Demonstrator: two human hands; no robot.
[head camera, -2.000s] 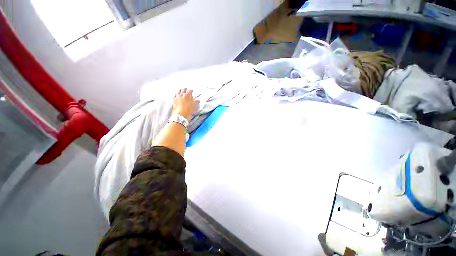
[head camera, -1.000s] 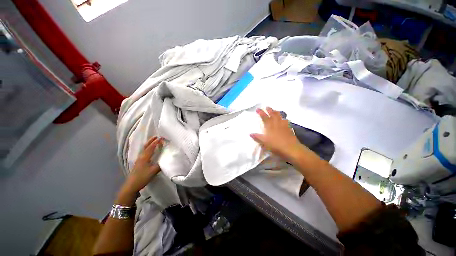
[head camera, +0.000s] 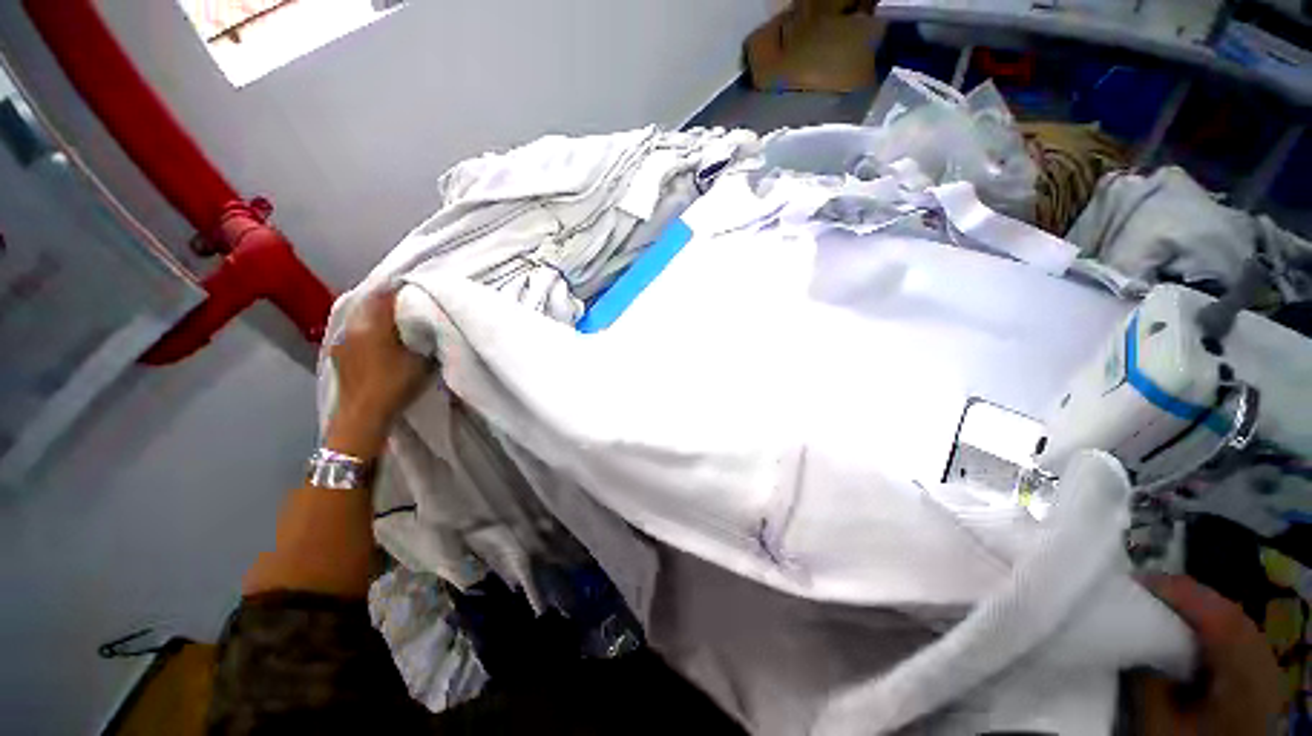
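Note:
A pale grey garment (head camera: 691,503) is stretched between my two hands across the front edge of the white table. My left hand (head camera: 377,362), with a silver bracelet at the wrist, is closed on its left end beside the garment pile (head camera: 533,209). My right hand (head camera: 1216,654) is at the lower right, partly cut by the frame's edge and blurred, holding the other end. A dark seam mark shows mid-cloth. The cloth covers the table's front edge and part of the machine's needle plate area.
The white sewing machine head (head camera: 1151,377) with a blue stripe stands at right, its needle plate (head camera: 996,446) beside it. A blue strip (head camera: 633,276) lies by the pile. White cloth strips (head camera: 1007,237) and a plastic bag (head camera: 950,144) lie at the back. A red pipe (head camera: 266,266) is at left.
The garment, earlier bunched with a white pocket bag on top, is now spread sideways. My right hand has moved to the lower right, and my left hand has moved up with the cloth.

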